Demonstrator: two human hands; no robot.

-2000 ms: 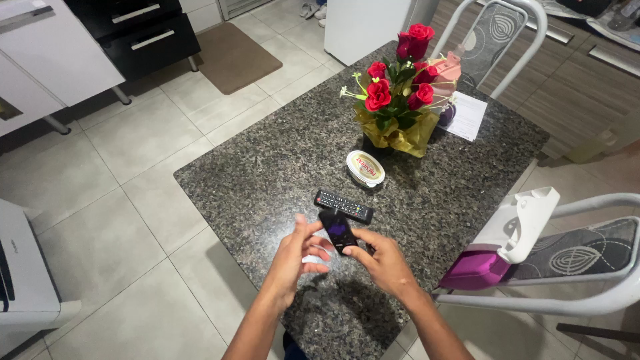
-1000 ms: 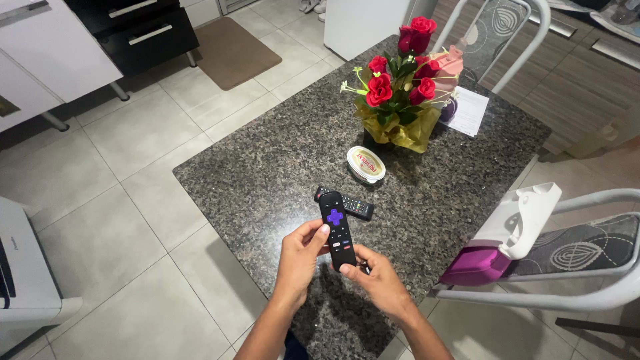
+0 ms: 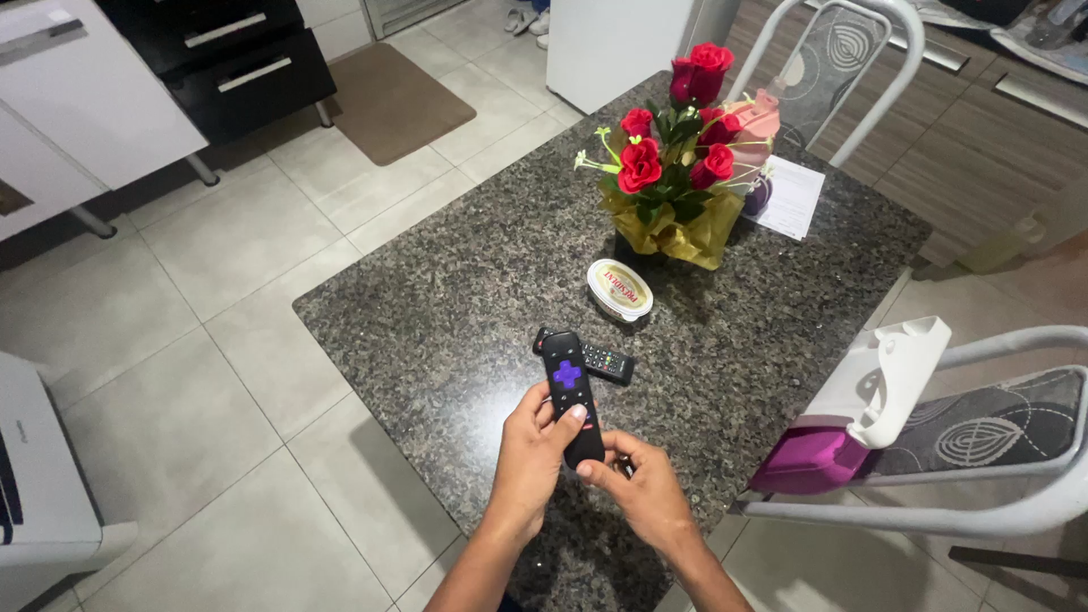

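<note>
A small black remote control with a purple direction pad [image 3: 567, 374] is held upright between my hands over the granite table. My left hand [image 3: 535, 450] grips its left side, the thumb lying across the lower buttons. At its bottom end, my right hand [image 3: 637, 489] pinches it with thumb and fingers; a small dark object, too hidden to name, shows between the right fingers. Behind it a longer black remote control [image 3: 609, 363] lies on the table, partly covered. Beyond that sits an oval Président tub with a lid [image 3: 620, 290].
Red artificial-looking roses in gold wrap [image 3: 680, 225] stand on the granite tabletop [image 3: 442, 289], near a printed sheet [image 3: 790, 200]. Padded metal chairs [image 3: 986, 433] stand at the right and far side. A white and magenta plastic container [image 3: 812, 459] is beside the table's right edge.
My left hand, apart from the small remote two seconds ago, has closed on it. Its thumb has since moved down over the lower buttons.
</note>
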